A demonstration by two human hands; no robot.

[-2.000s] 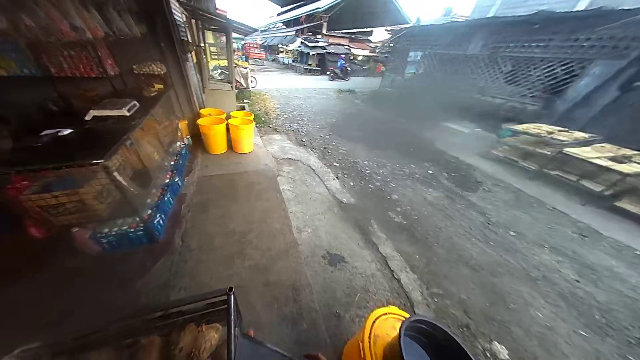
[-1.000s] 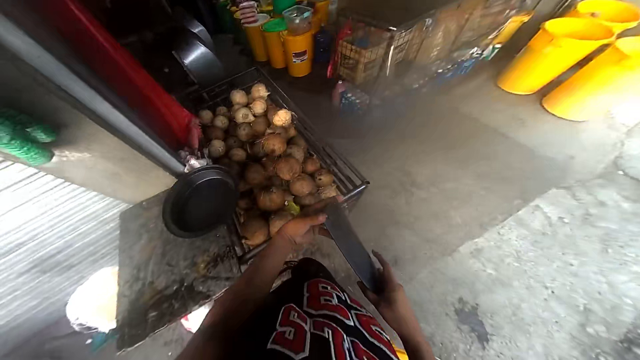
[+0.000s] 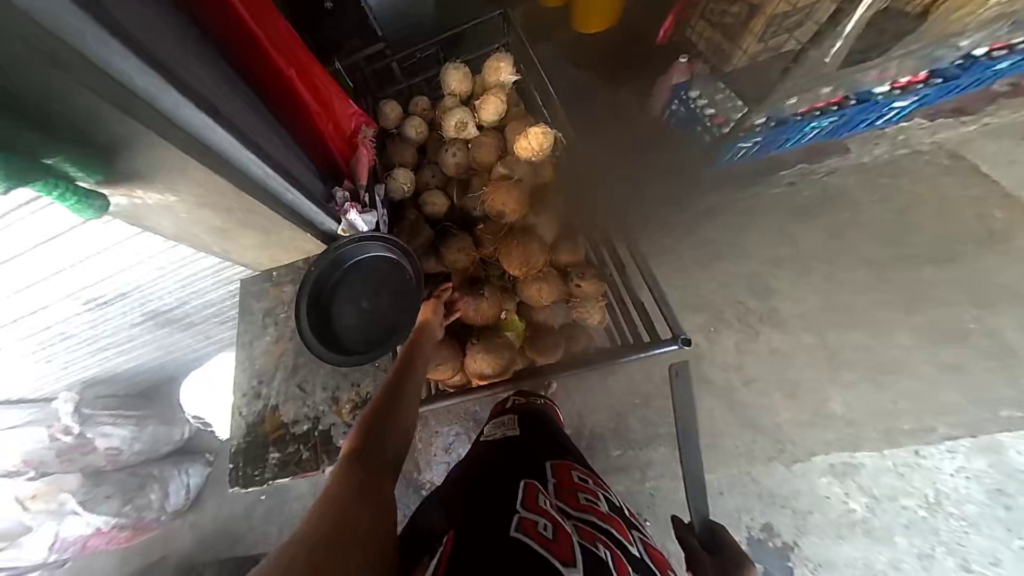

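A metal rack with raised bars holds a pile of husked brown coconuts. My left hand reaches over the near left part of the pile, its fingers spread beside a coconut; whether they touch it is not plain. My right hand, at the lower right, is closed around the handle of a long, flat-bladed machete, the blade pointing away from me. Left of the pile, a round black basin rests on the corner of a worn table.
A red cloth or plastic sheet hangs beside a grey post at the upper left. Blue bottle crates stand at the upper right. Filled sacks lie at the lower left. Part of a yellow bucket shows at the top.
My hands, both at the machete a second ago, are apart: the left has moved to the coconuts, the right holds the machete off to the right. The view has swung from the street to the rack.
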